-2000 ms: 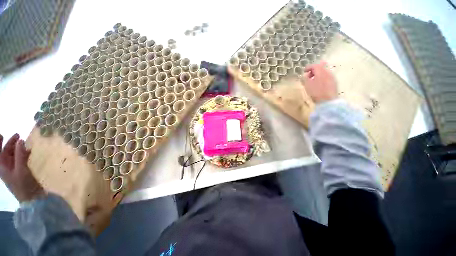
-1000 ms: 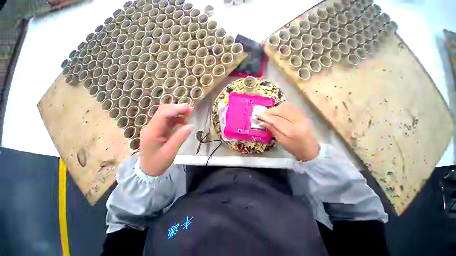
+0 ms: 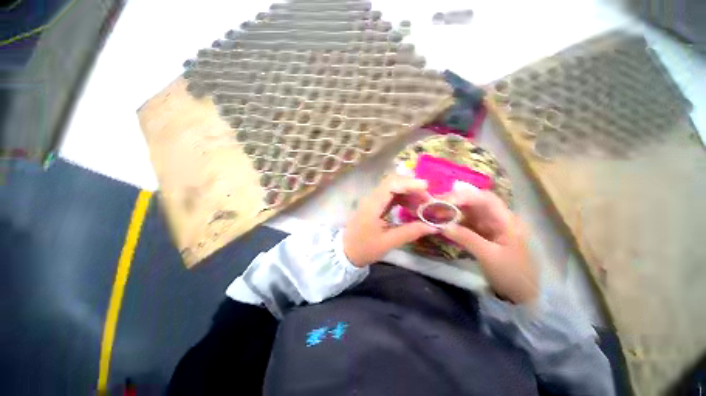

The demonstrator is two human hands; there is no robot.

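A pale open ring point(image 3: 439, 213) is held end-up between my two hands, in front of the pink case. My left hand point(image 3: 387, 219) pinches its left side with thumb and fingers. My right hand point(image 3: 495, 236) grips its right side. The pink case point(image 3: 439, 175) lies on the mottled round cushion point(image 3: 488, 158) and is partly hidden by my hands. Something white shows at the fingertips of my right hand; I cannot tell whether it is the white pad.
The left board point(image 3: 203, 166) carries close rows of rings point(image 3: 310, 100). The right board point(image 3: 627, 209) holds rings point(image 3: 580, 93) at its far part. A dark object with a pink-red edge point(image 3: 464, 104) lies behind the cushion. Loose rings point(image 3: 454, 16) stand on the white table.
My hands have come together over the pink case and now hold a ring between them. Earlier my left hand was apart, beside the left board. The view has turned and is blurred.
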